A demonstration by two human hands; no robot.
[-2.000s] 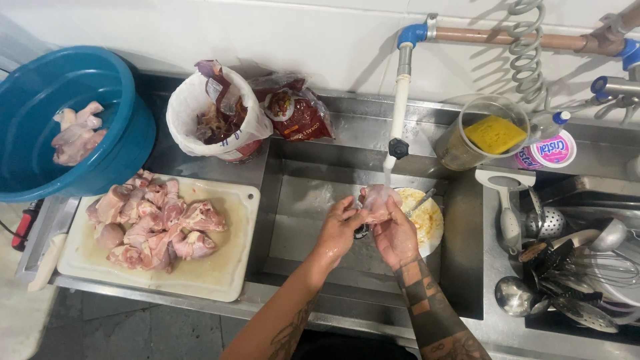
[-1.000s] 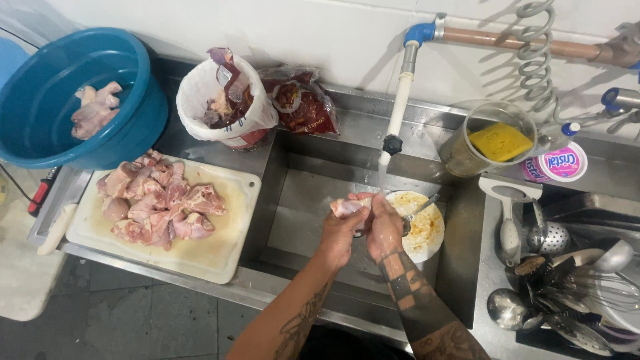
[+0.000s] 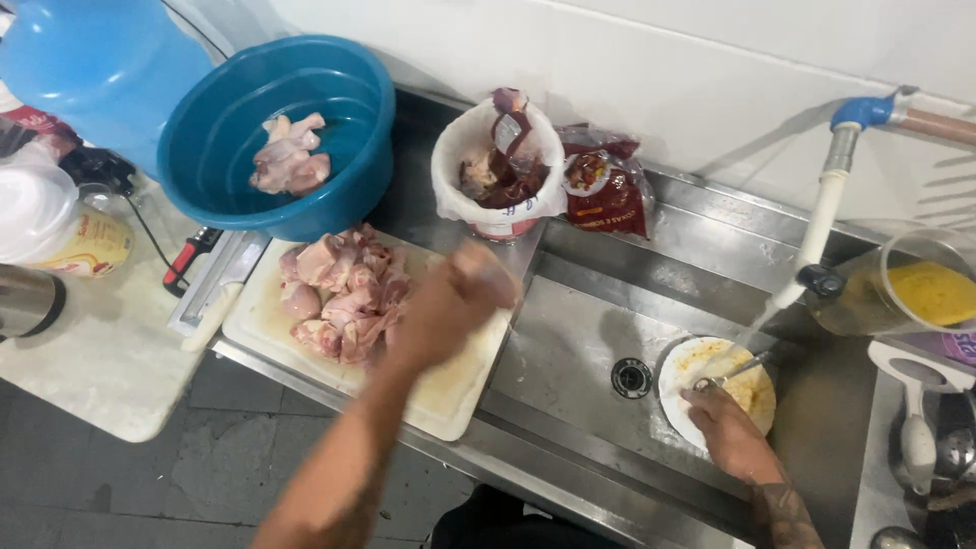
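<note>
My left hand, blurred by motion, is over the white cutting board and holds a piece of raw chicken. Just left of it, on the board, lies a heap of raw chicken pieces. A few more pieces lie in the blue plastic tub. My right hand is in the sink at the soiled white plate, its fingers by a metal utensil; whether they grip it cannot be told. Water runs from the white tap pipe above the plate.
A lined white bucket with scraps and a red plastic package stand behind the board. A white-handled knife lies at its left edge. A clear container with a yellow sponge and kitchen utensils are on the right.
My hands, earlier together with a chicken piece under the tap, are apart. The left has moved left over the board with a piece; the right is down by the plate. The view has shifted left.
</note>
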